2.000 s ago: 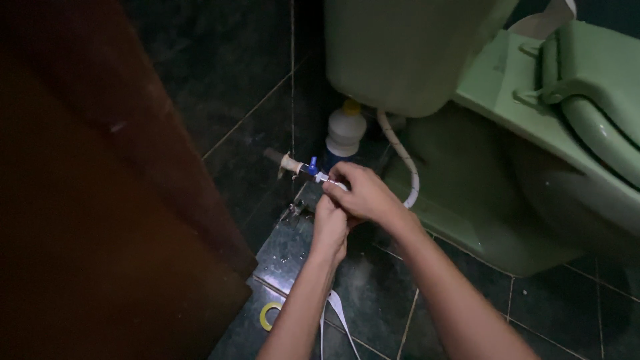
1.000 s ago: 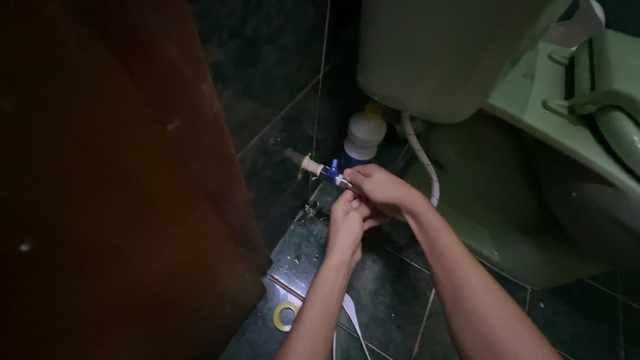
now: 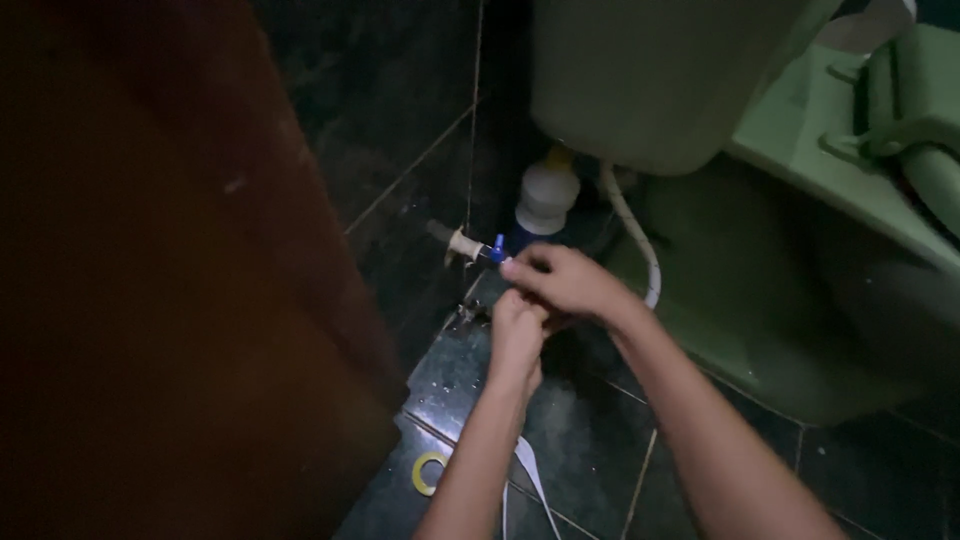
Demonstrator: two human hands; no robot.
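Note:
A small valve with a blue handle (image 3: 498,249) sticks out from a pale fitting (image 3: 465,244) at the dark tiled wall. My right hand (image 3: 562,277) has its thumb and fingers closed at the valve's near end, around the connection of the hose. Just below it, my left hand (image 3: 517,330) is curled close against the right one; what lies inside its fingers is hidden. A white flexible hose (image 3: 637,232) hangs from under the green toilet tank (image 3: 637,90) and passes behind my right forearm.
Behind my hands stands a white bottle (image 3: 547,196) with a yellow cap. A yellow ring (image 3: 421,474), probably a tape roll, and a white forked object (image 3: 529,457) lie on the dark tiled floor. A brown door (image 3: 187,300) fills the left; the green toilet (image 3: 750,300) is at right.
Both hands remain at the valve, with my right fingers shifting slightly on the connection. Nothing has plainly been let go.

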